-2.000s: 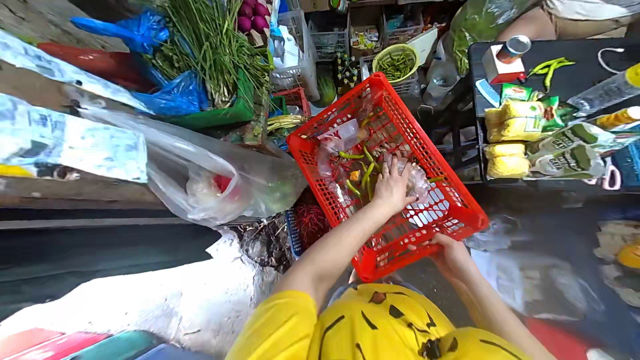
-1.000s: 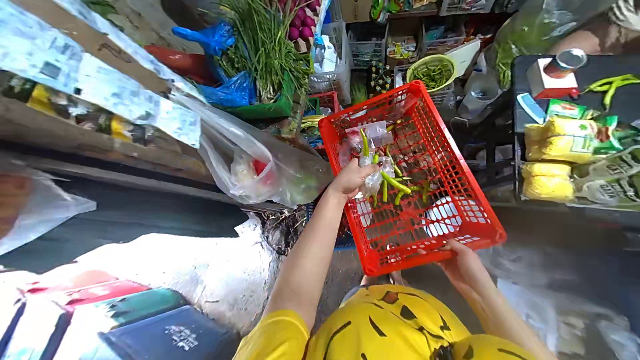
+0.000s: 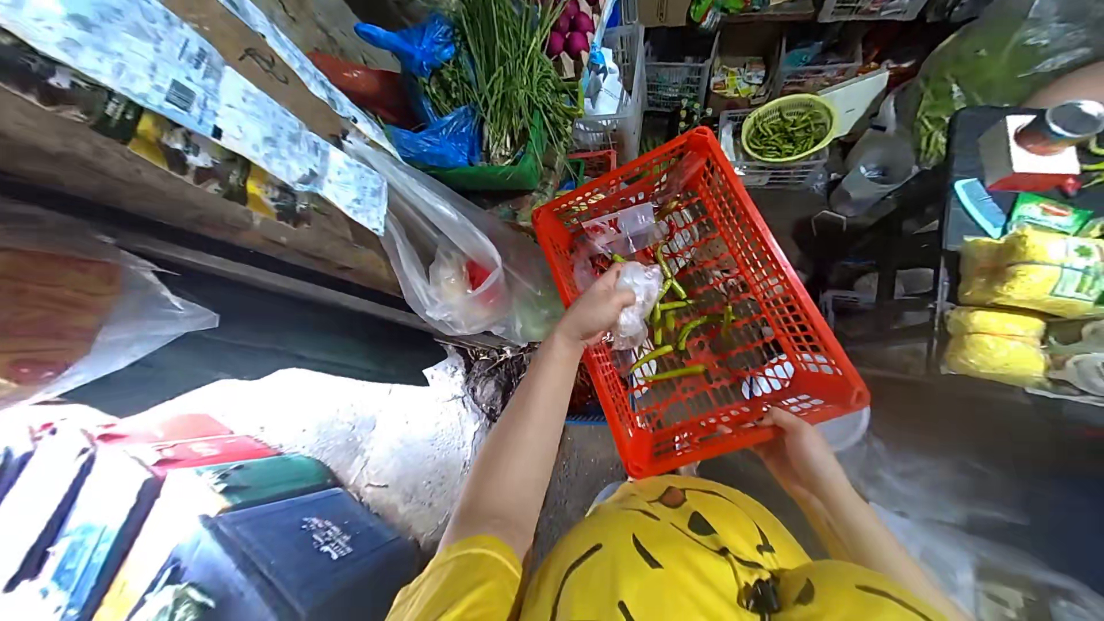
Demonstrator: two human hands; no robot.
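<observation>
A red plastic crate point(image 3: 780, 285) of open lattice hangs tilted in front of my body. My right hand point(image 3: 789, 431) grips its near rim at the lower right corner. Inside the crate, my left hand point(image 3: 599, 306) is closed around a crumpled clear plastic bag point(image 3: 638, 302). Several green chili peppers point(image 3: 677, 373) lie loose on the crate's floor beside that bag. Another piece of clear plastic with a printed label point(image 3: 619, 226) rests near the far left corner.
Beyond the crate are a yellow-green basket of green chilies point(image 3: 832, 129) and leafy greens point(image 3: 509, 78) in a green crate. A clear hanging bag point(image 3: 448, 285) is at the left. A black table point(image 3: 970, 155) with yellow packs point(image 3: 1000, 345) stands right; lidded bins point(image 3: 310, 543) stand lower left.
My left hand, spread over the crate's contents two seconds ago, is now closed on crumpled clear plastic. My right hand remains at the near rim. The view has shifted left.
</observation>
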